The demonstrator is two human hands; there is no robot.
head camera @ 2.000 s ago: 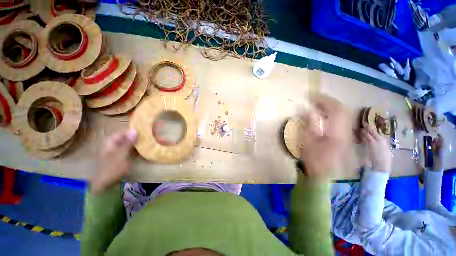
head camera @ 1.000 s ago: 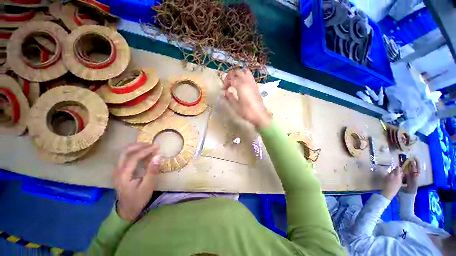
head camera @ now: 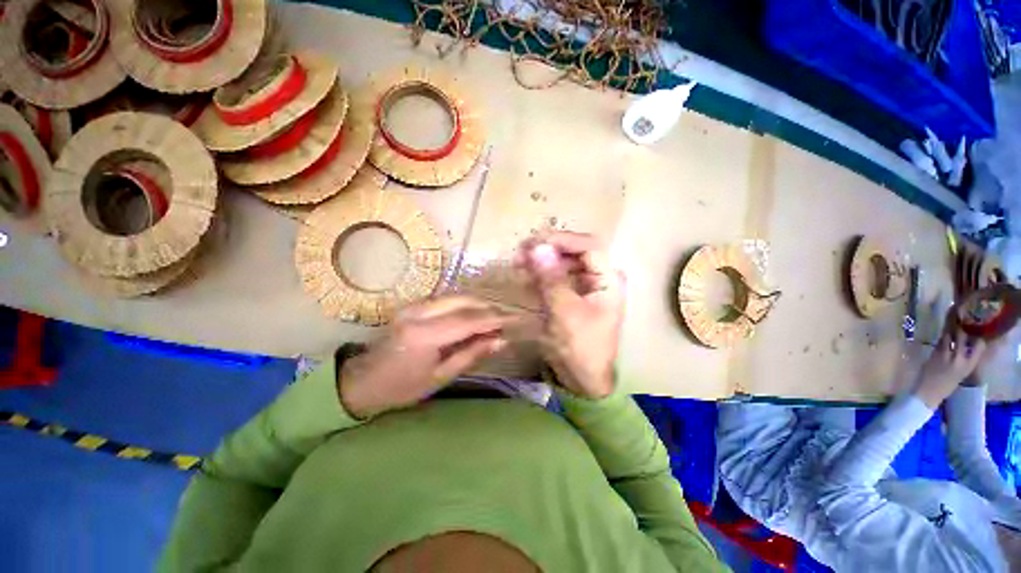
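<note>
A flat tan woven ring (head camera: 319, 263) lies on the bench left of my hands, its centre open. My left hand (head camera: 420, 353) is just right of and below it, palm down, fingers pointing right. My right hand (head camera: 580, 319) is raised opposite, its thumb and fingertips close together. Both hands are blurred; a thin cord between the fingers cannot be made out for certain. The taped glue sheet (head camera: 493, 229) lies partly hidden behind my hands. A woven ring with a cord loop (head camera: 700, 297) lies to the right.
Overlapping red-banded rings (head camera: 132, 252) are piled at the left. A cord heap (head camera: 549, 34) and a white glue bottle (head camera: 658, 114) are at the far edge. A blue crate (head camera: 873, 73) stands far right. A coworker's hands (head camera: 949, 364) hold a ring at the right.
My right hand has come back from the cord heap to near my left hand. My left hand has let go of the flat ring and moved right. The view has shifted.
</note>
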